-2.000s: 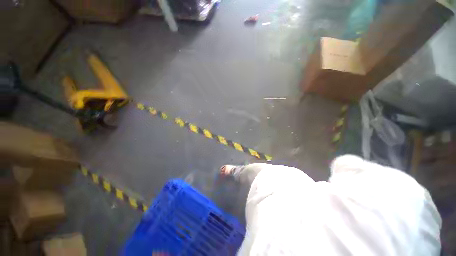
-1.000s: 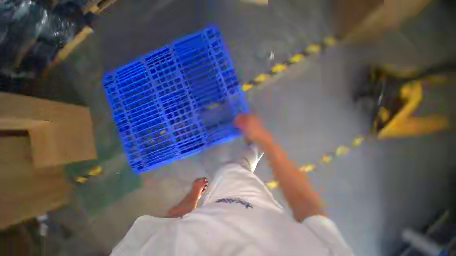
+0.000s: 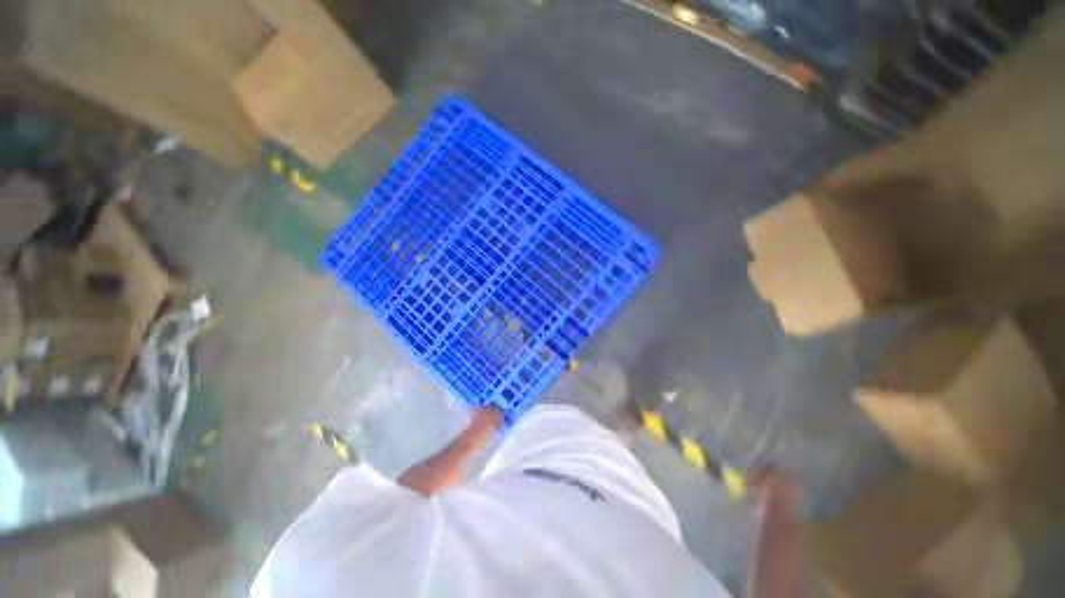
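A blue open-grid plastic pallet (image 3: pixel 491 251) lies in front of me at a slant, with its near corner close to my body. The floor and bits of yellow tape show through its grid. My left hand (image 3: pixel 486 421) is at that near corner with its fingers on the rim; its grip is partly hidden. My right hand (image 3: pixel 768 481) is blurred at the lower right, away from the pallet, and its fingers cannot be made out.
Large brown cartons (image 3: pixel 315 99) stand at the upper left, others (image 3: pixel 806 266) at the right. Wrapped stock on a wooden pallet (image 3: pixel 747 47) is at the top right. Open scrap boxes (image 3: pixel 88 286) and pale film (image 3: pixel 169 374) are at the left. Striped floor tape (image 3: pixel 694 452) runs near my right.
My view has turned, and the pallet now lies at another angle. My right hand has left the pallet's edge and is out to the right. My left hand is now at the pallet's near corner.
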